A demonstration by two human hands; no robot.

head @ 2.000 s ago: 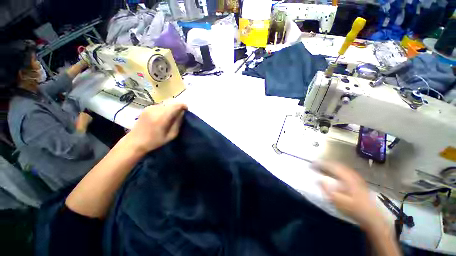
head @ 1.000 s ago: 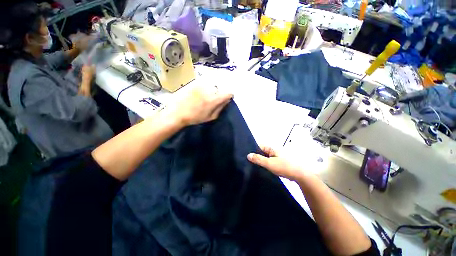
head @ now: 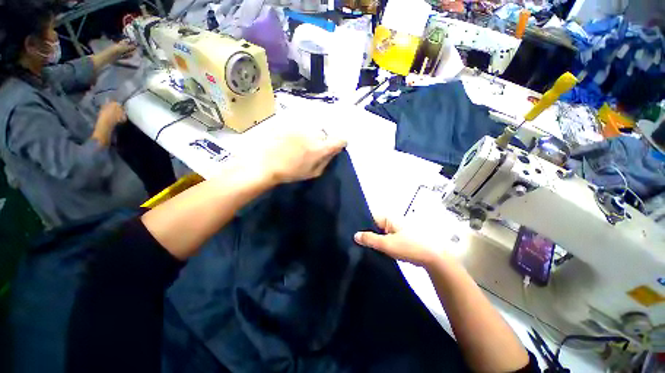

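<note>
A dark navy garment (head: pixel 292 269) hangs from both hands over my lap and against the front edge of the white table. My left hand (head: pixel 302 156) is shut on its upper corner, above the table. My right hand (head: pixel 397 240) grips the garment's right edge lower down, with the thumb on top of the cloth and the fingers behind it. The folded edge (head: pixel 362 191) runs straight between the hands. The lower part of the garment runs out of the picture.
A cream sewing machine (head: pixel 569 211) stands at right, with a smartphone (head: pixel 533 255) under its arm and snips (head: pixel 543 351) nearby. Another machine (head: pixel 219 76) and a seated person (head: pixel 55 138) are at left. Cut panels (head: pixel 445 120) lie behind. A yellow bin (head: pixel 173 189) shows below the table.
My left hand has moved right and slightly up with the garment's corner. My right hand has come left from the machine and taken hold of the edge. The view has shifted.
</note>
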